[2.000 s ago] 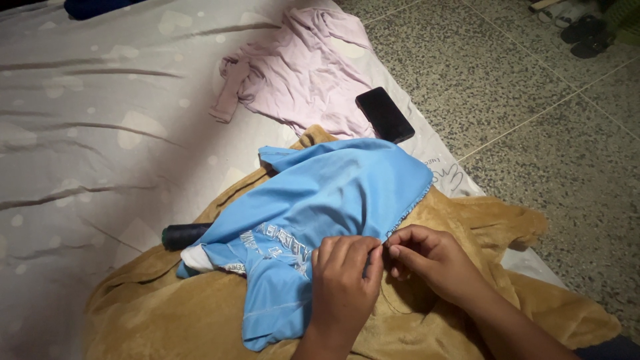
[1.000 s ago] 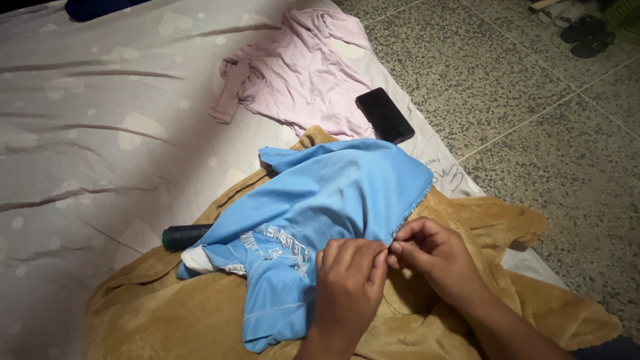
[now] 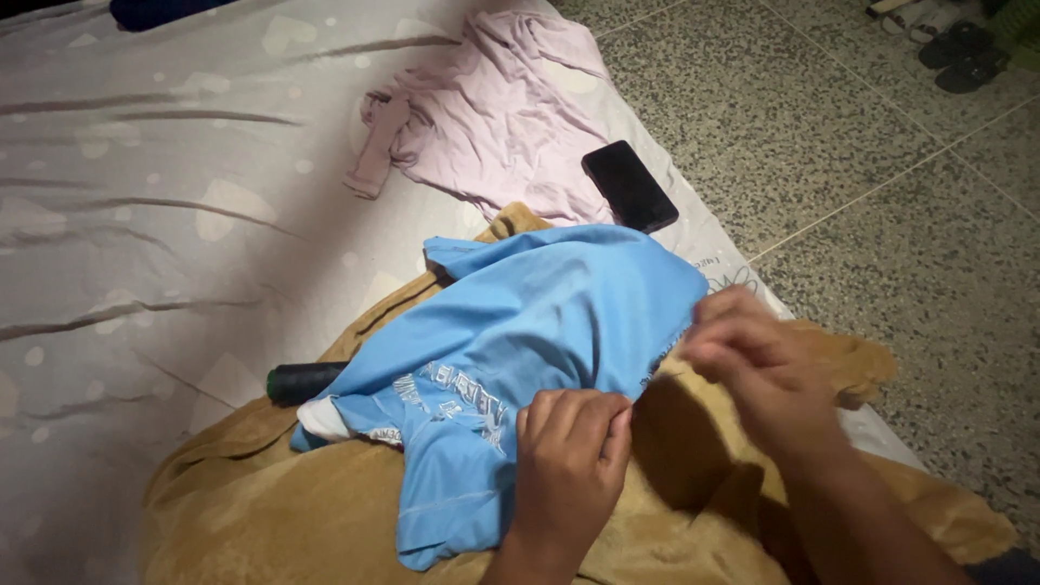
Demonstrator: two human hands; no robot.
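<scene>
A light-blue garment with white lettering and a dark stitched edge lies over a brown plush blanket. My left hand is closed on the garment's lower right edge, thumb against the curled fingers. My right hand, blurred, is raised just beyond the right end of that edge, its fingertips pinched together; whether a needle or thread is between them cannot be made out. A spool of dark thread lies at the garment's left, partly under it.
A pink garment lies spread on the bed sheet, with a black smartphone at its right corner. Dark sandals stand on the speckled floor at the top right. A dark blue cloth is at the top left.
My right hand has moved away from my left hand, up and to the right. My left hand stays at the edge of the blue garment.
</scene>
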